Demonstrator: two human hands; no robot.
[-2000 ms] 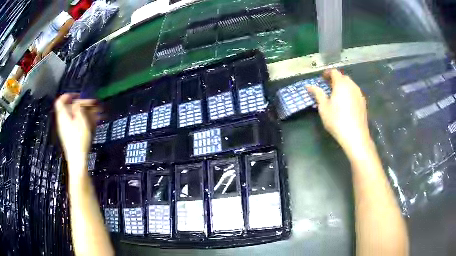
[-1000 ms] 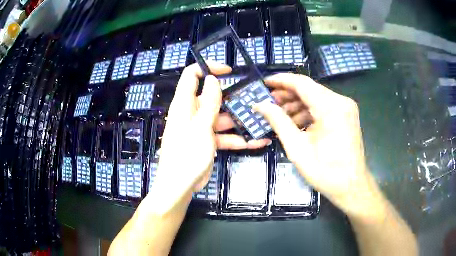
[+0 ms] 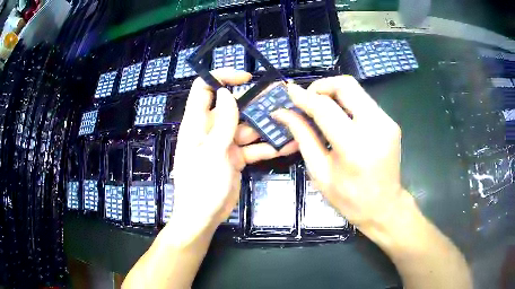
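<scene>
A black front housing (image 3: 261, 84) is held tilted above the blister tray, its open window half at the upper left. A pale keypad (image 3: 267, 113) lies in its lower half. My left hand (image 3: 209, 147) grips the housing from the left, with fingers under its lower end. My right hand (image 3: 344, 147) is at the right side, its thumb on the keypad and its other fingers along the housing's edge. The blister tray (image 3: 237, 239) below holds rows of housings with keypads showing. My hands hide part of the middle and near rows.
A keypad stack (image 3: 385, 57) lies right of the tray beside the pale strip (image 3: 367, 22). Stacked blister trays (image 3: 34, 169) stand at the far left. Clear glossy plastic (image 3: 491, 175) lies at the right edge. A grey post (image 3: 415, 12) is at the top.
Both hands came together from opposite sides and took hold of the housing with keypad. Over the last second, the housing has moved slightly left and its window end has turned further left.
</scene>
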